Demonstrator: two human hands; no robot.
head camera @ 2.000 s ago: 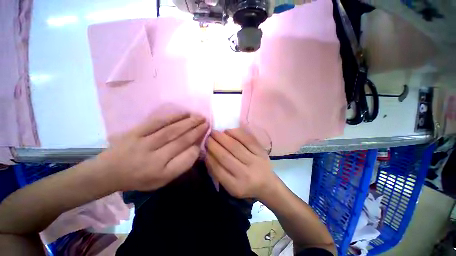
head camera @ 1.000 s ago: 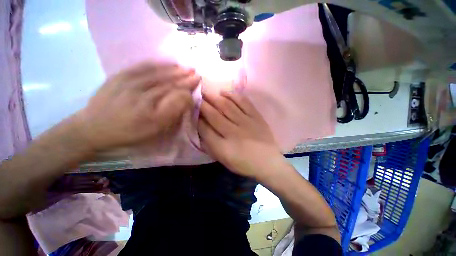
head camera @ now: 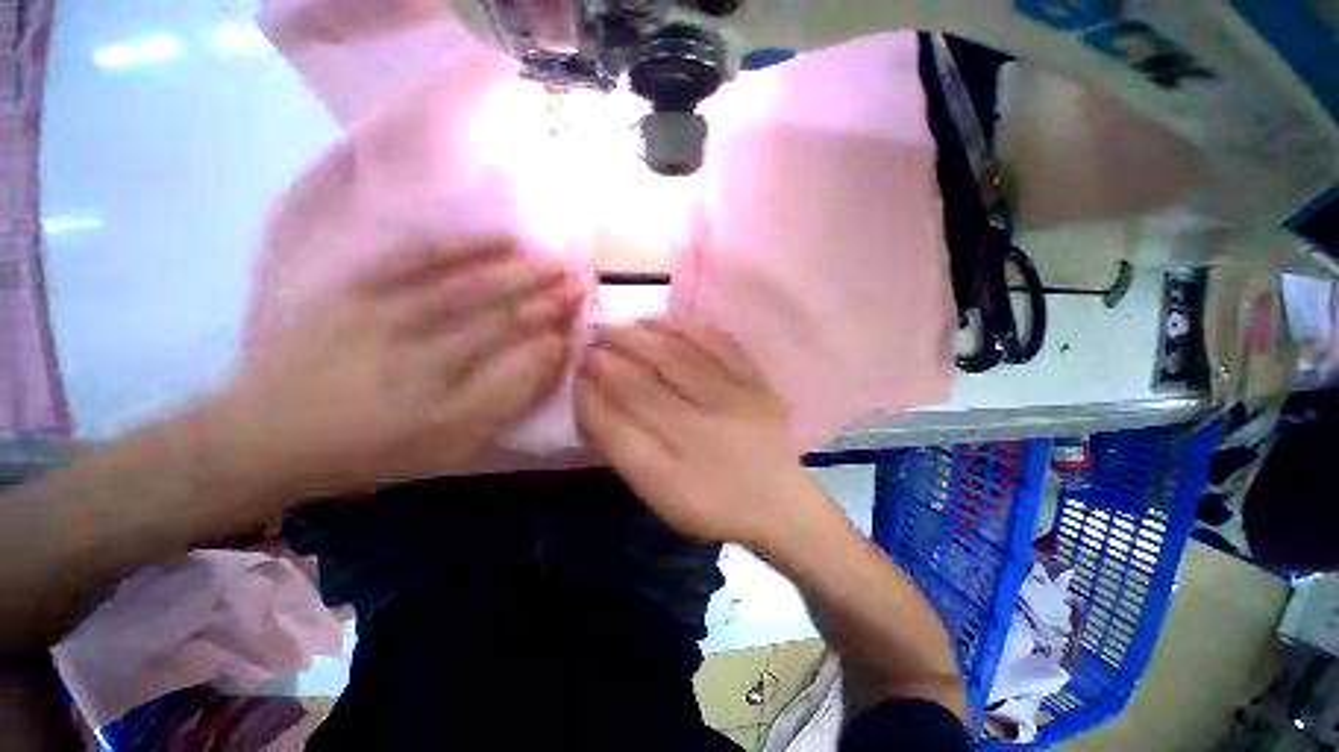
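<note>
A large pink garment panel (head camera: pixel 331 184) lies on the white table left of and under the sewing machine head (head camera: pixel 565 37). My left hand (head camera: pixel 419 345), blurred, lies flat on the panel with its fingertips at the panel's right edge. My right hand (head camera: pixel 683 419) has its fingertips on the same edge, close to the left fingertips, just below the dark slot in the bed. The edge is pinched between both hands' fingertips. The needle area is washed out by the lamp. A pile of small pink pieces (head camera: pixel 837 235) lies right of the needle.
Black-handled scissors (head camera: pixel 1002 301) lie right of the pile on a dark cloth. Pink layered panels (head camera: pixel 22 235) lie at the far left. Blue crates (head camera: pixel 955 544) stand below the table at right. Crumpled pink fabric (head camera: pixel 206 624) is low at left.
The panel has moved up towards the machine head and its upper part has turned and bunched. Both hands went up with its edge, then came slightly back down. The camera view has shifted.
</note>
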